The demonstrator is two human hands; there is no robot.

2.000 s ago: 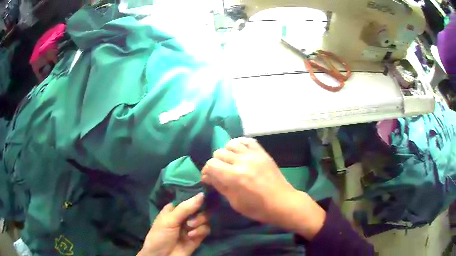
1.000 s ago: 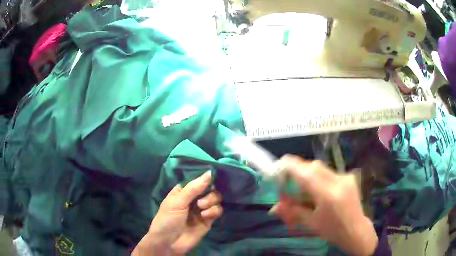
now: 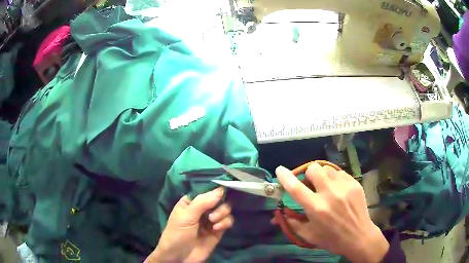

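Note:
The large green garment [image 3: 123, 102] lies over the left side and the lap, with a white patch [image 3: 186, 118] on it. My left hand [image 3: 198, 226] pinches a bit of the green cloth between thumb and fingertips. My right hand [image 3: 329, 210] holds the scissors [image 3: 270, 190] by the orange-red handles. The silver blades are apart and point left, their tips just above my left fingertips. Whether the blades touch the cloth I cannot tell.
The cream sewing machine [image 3: 360, 41] stands at the back. Its pale bed [image 3: 334, 105] has a ruler-like front edge. A green cloth bundle [image 3: 437, 169] hangs at the right. A small metal-filled tray [image 3: 429, 96] sits at the table's right end. Glare hides the needle area.
The scissors have left the machine bed and are now in my right hand over the garment, blades open. My right hand let go of the cloth. My left hand shifted slightly right.

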